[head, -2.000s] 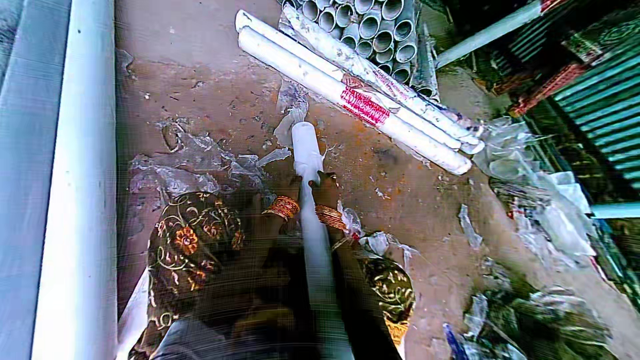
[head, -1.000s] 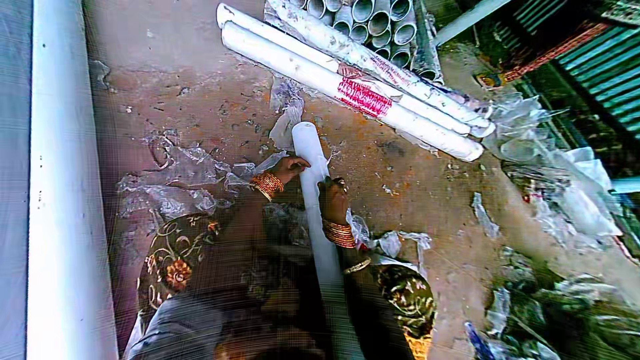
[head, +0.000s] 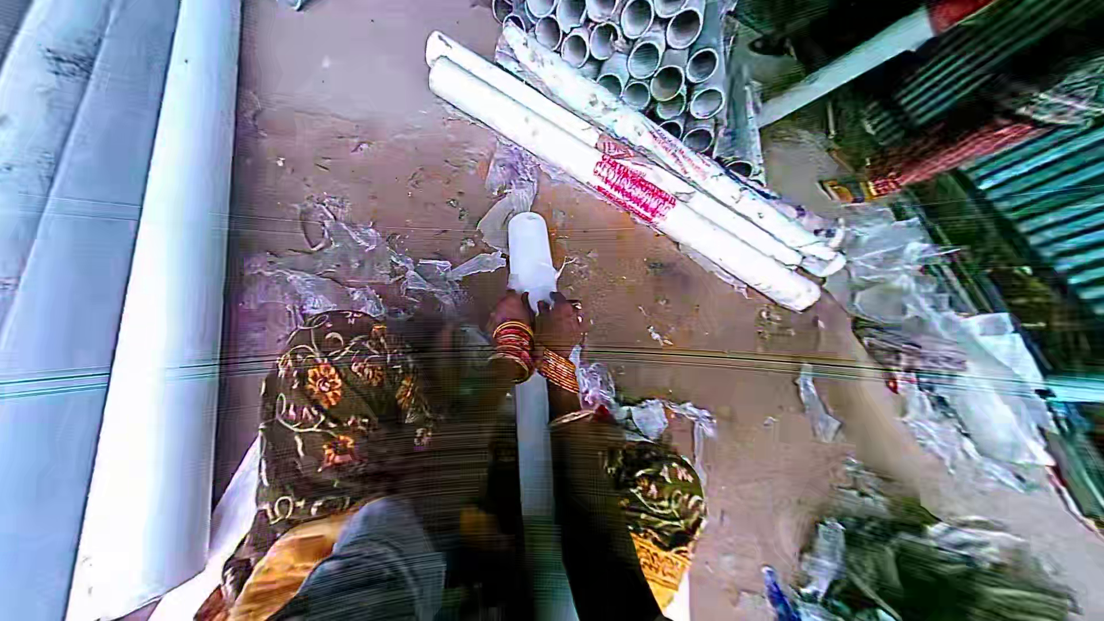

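A white pipe or roll (head: 533, 250) points away from me between my knees, its far end over the floor. My left hand (head: 511, 312) and my right hand (head: 559, 323) sit side by side around it, just short of the far end. A pale film or wrap shows on the pipe just beyond my fingers. Both wrists wear bangles. The fingers are partly hidden and dark. Scraps of clear plastic film (head: 345, 267) lie on the floor to the left, and another scrap (head: 595, 384) is beside my right wrist.
Long white pipes with red print (head: 634, 188) lie diagonally ahead, before a stack of grey pipes (head: 645, 59). Large white pipes (head: 172, 302) run along the left. Plastic film (head: 966, 379) and a dark heap (head: 940, 561) lie right, near corrugated sheets (head: 1052, 207).
One second ago my hands were apart, with the left hand at the pipe's left side and its fingers spread. Now they are close together near its far end.
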